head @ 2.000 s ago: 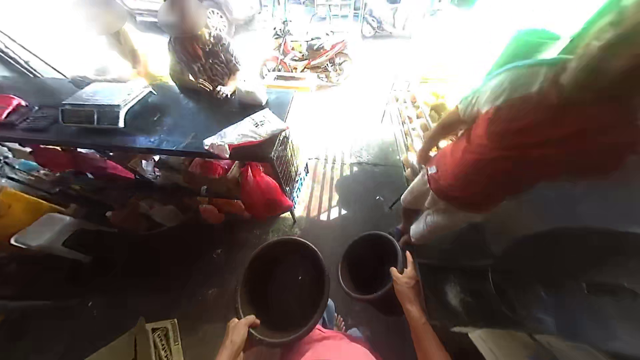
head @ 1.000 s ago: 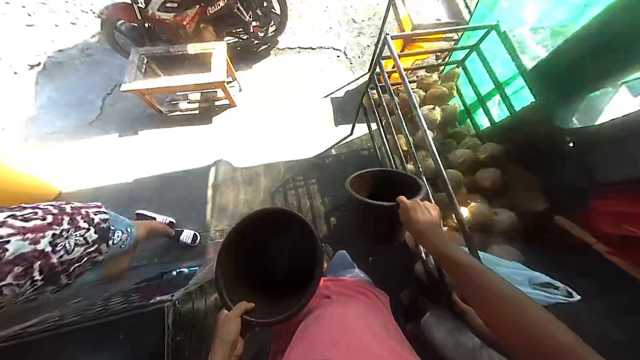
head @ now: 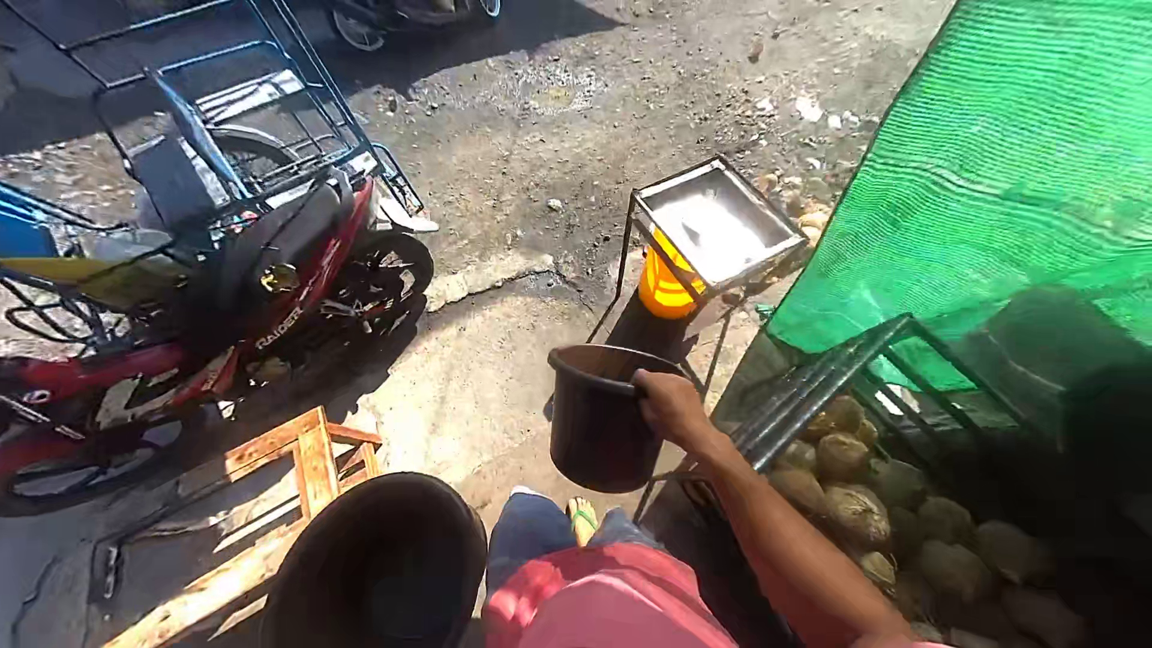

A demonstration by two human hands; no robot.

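My right hand [head: 673, 407] grips the rim of a dark plastic bucket [head: 601, 432], which hangs upright just ahead of my legs. A wider dark bucket [head: 382, 558] is at the lower left with its mouth facing up; my left hand is out of the picture. Beyond the right-hand bucket stands a metal-framed stand with a shiny basin [head: 715, 225] on top. An orange bucket [head: 668, 281] sits beneath that basin.
A red motorcycle [head: 297, 297] with a blue metal sidecar frame [head: 261, 99] is parked left. A wooden frame [head: 315, 459] stands near the wide bucket. At right, husked coconuts [head: 855, 513] lie behind a metal rack [head: 828, 387], below green netting [head: 1008, 171].
I have moved from beside the dark table out to the sunlit ground, with both buckets along. The left hand, seen on the wide bucket's rim earlier, has left the view.
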